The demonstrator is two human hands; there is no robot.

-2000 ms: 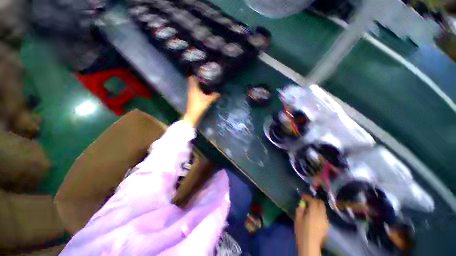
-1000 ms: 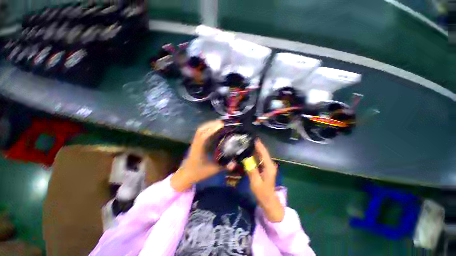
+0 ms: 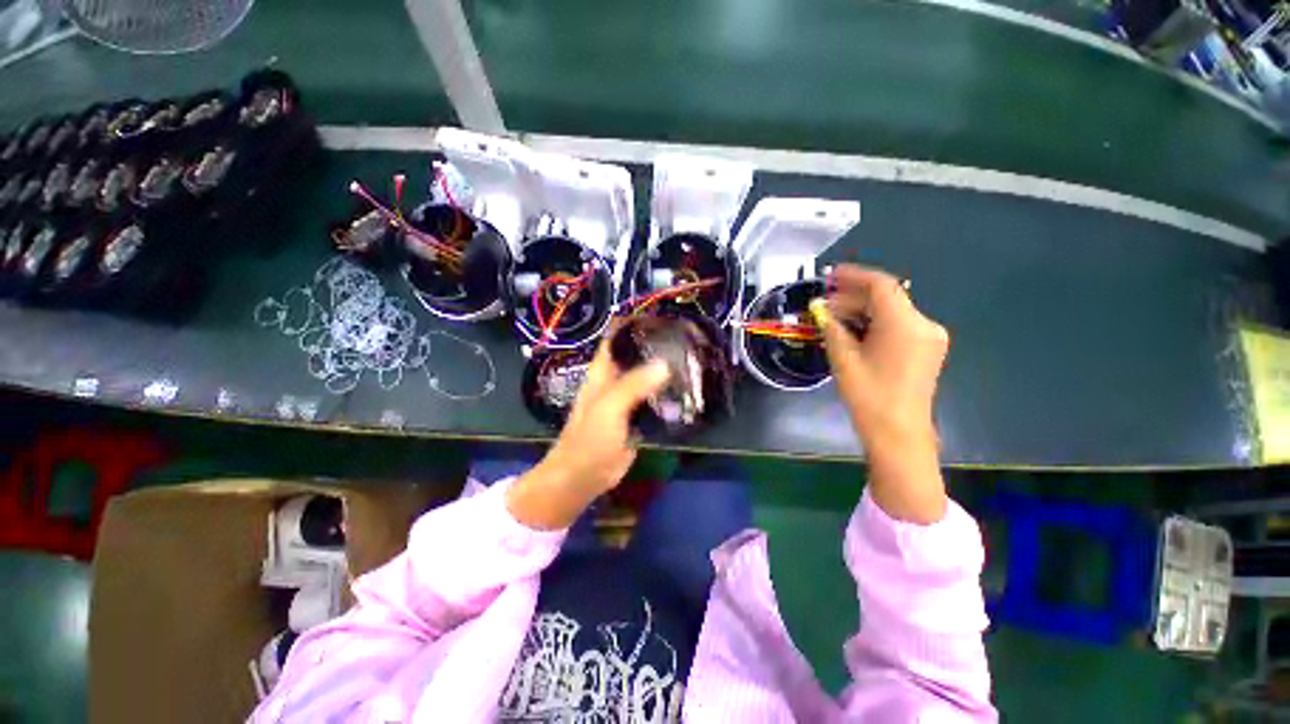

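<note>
My left hand [image 3: 594,431] holds a black camera module [image 3: 676,375] with a silvery part, at the bench's near side. My right hand [image 3: 891,361], with a yellow band on a finger, is at the rightmost white camera housing [image 3: 771,371]. Its fingertips are close together by that housing's red, orange and yellow wires [image 3: 778,330]; whether they grip a wire is unclear. Three more open housings stand to the left: one behind the held module [image 3: 689,269], one further left [image 3: 562,290] and the leftmost [image 3: 456,262]. Another black module [image 3: 556,382] lies partly behind my left hand.
Tangled translucent loops [image 3: 361,328] lie left on the bench [image 3: 1047,354]. Rows of black modules [image 3: 156,191] stand at far left. A small module with wires [image 3: 368,234] lies beside the leftmost housing. An open carton [image 3: 177,594] holds white cameras. A blue stool [image 3: 1075,566] is below right.
The view has turned and shifted. My right hand has left the module and moved right to the rightmost housing. My left hand still holds the module, now tilted.
</note>
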